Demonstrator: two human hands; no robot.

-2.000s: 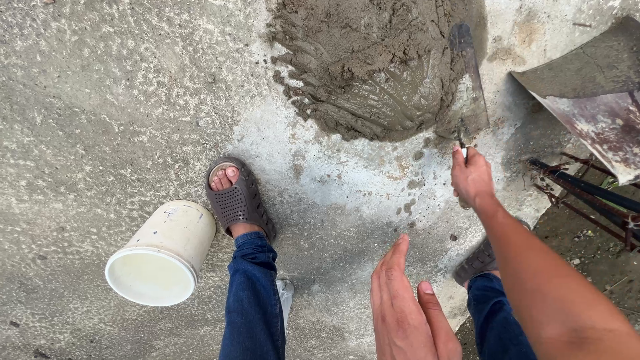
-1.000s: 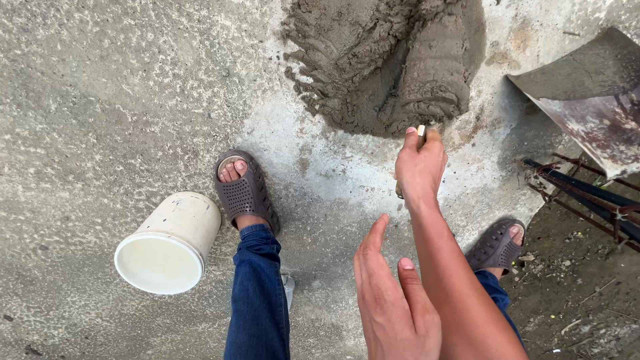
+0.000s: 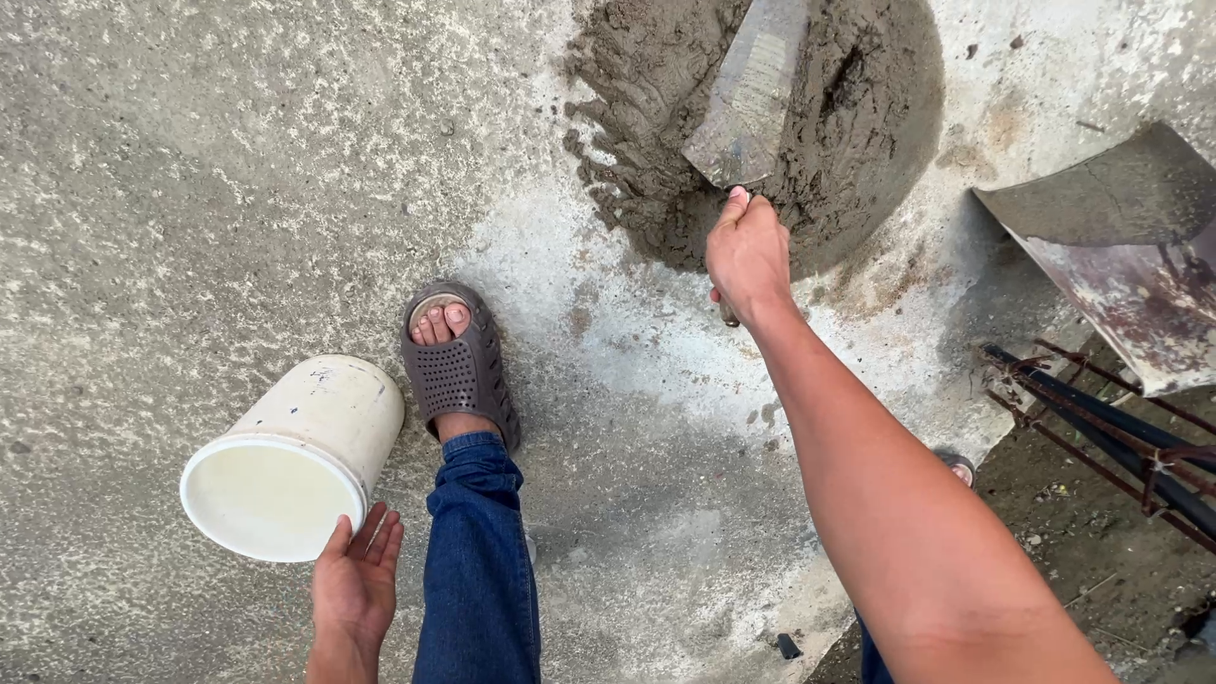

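Observation:
My right hand (image 3: 750, 249) is closed around the handle of a masonry trowel (image 3: 752, 100). The trowel's metal blade lies over a heap of wet mortar (image 3: 864, 142) on the concrete ground. At the lower left, my left hand (image 3: 356, 579) has its palm up and its fingers apart, with nothing in it. Its fingertips are close to the rim of a white plastic bucket (image 3: 328, 408); whether they touch it I cannot tell. The bucket's mouth faces me, and its inside looks pale.
A rusty metal scoop-like sheet (image 3: 1130, 275) with mortar on it lies at the right. Below it are a tied rebar frame (image 3: 1064, 427) and a black pipe (image 3: 1102, 418). My sandalled foot (image 3: 456, 361) stands beside the bucket. Bare soil (image 3: 1045, 560) borders the concrete's edge at lower right.
My left hand has moved left, from beside my right forearm to the bucket's rim. The trowel blade, hardly visible one second ago, now shows over the mortar.

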